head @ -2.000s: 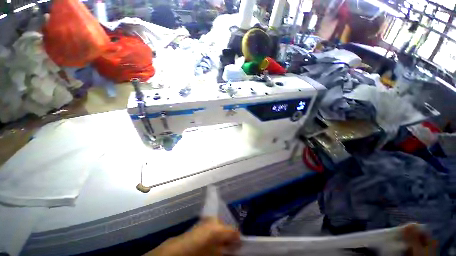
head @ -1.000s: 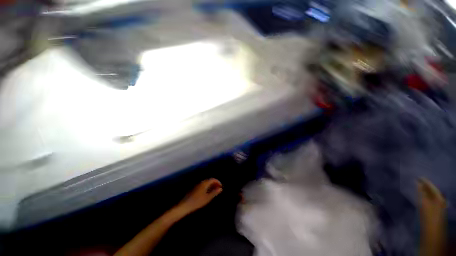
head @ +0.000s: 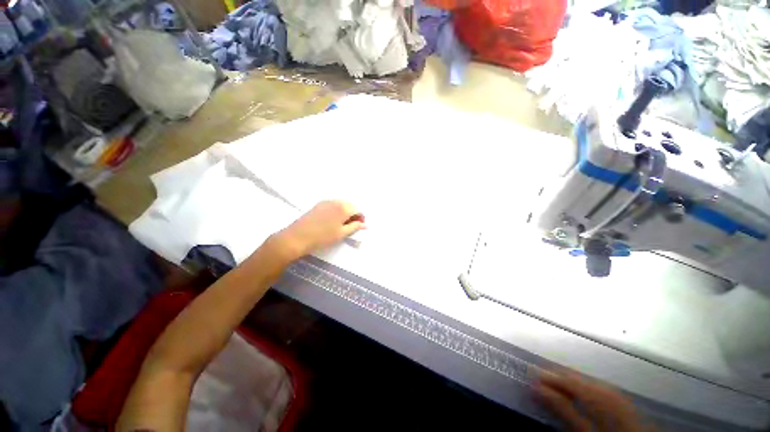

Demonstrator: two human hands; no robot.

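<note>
White shirt panels (head: 203, 207) lie in a pile on the white table, left of the lockstitch machine (head: 675, 181). My left hand (head: 325, 226) is on the near right part of the pile, fingers curled at the cloth; glare hides whether it pinches a layer. My right hand (head: 587, 403) is at the table's front edge, low right, blurred and partly cut off by the frame's bottom; no cloth shows in it. The presser foot area (head: 598, 253) is under the machine head's left end.
A ruler strip (head: 405, 316) runs along the table's front edge. A red basket (head: 291, 380) with white pieces is below the table. A red-orange bag (head: 511, 29) and cloth heaps (head: 346, 34) are behind. Dark blue cloth (head: 76, 295) hangs at left.
The view has swung left to the panel pile. The white piece held between my hands two seconds ago, then seen low by the machine, is out of view. My left hand is now on the pile.
</note>
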